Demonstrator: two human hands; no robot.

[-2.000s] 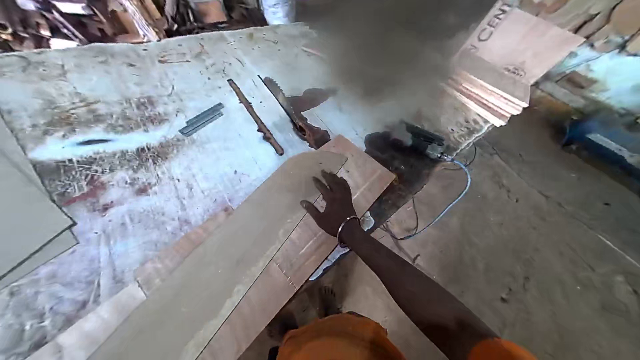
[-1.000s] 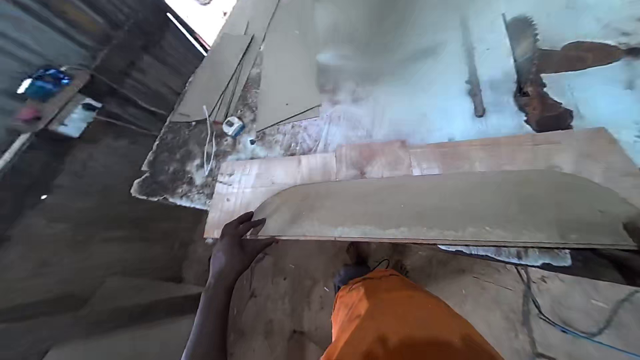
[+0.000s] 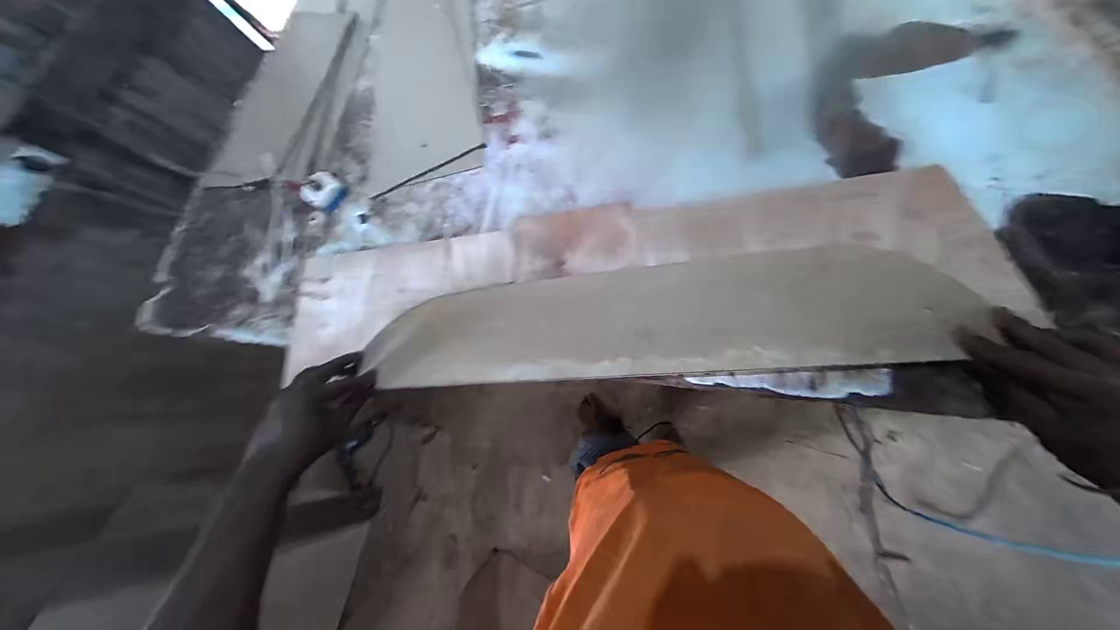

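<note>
A long grey-brown board with rounded upper corners [image 3: 665, 315] lies over a pale plywood sheet [image 3: 560, 236] along the near edge of the worktable. At the board's left end, my left hand [image 3: 328, 407] grips the corner between thumb and fingers. My right hand [image 3: 1050, 376] rests with spread fingers on the right end; its thumb is hidden, so whether it grips the board cannot be told. Beyond the sheet lies a rusty saw-like tool [image 3: 853, 131], blurred, with a dark flat piece beside it.
Grey sheets [image 3: 424, 96] lie at the table's back left, near a white and blue tape measure [image 3: 322, 191]. A dark object [image 3: 1063, 245] sits at the right edge. A blue cable [image 3: 980, 532] runs over the floor at the right, and my feet are below the board.
The view has swung toward the left end of the table. My right hand, barely in view at the edge one second ago, now shows at the board's right end. My left hand remains at its left corner.
</note>
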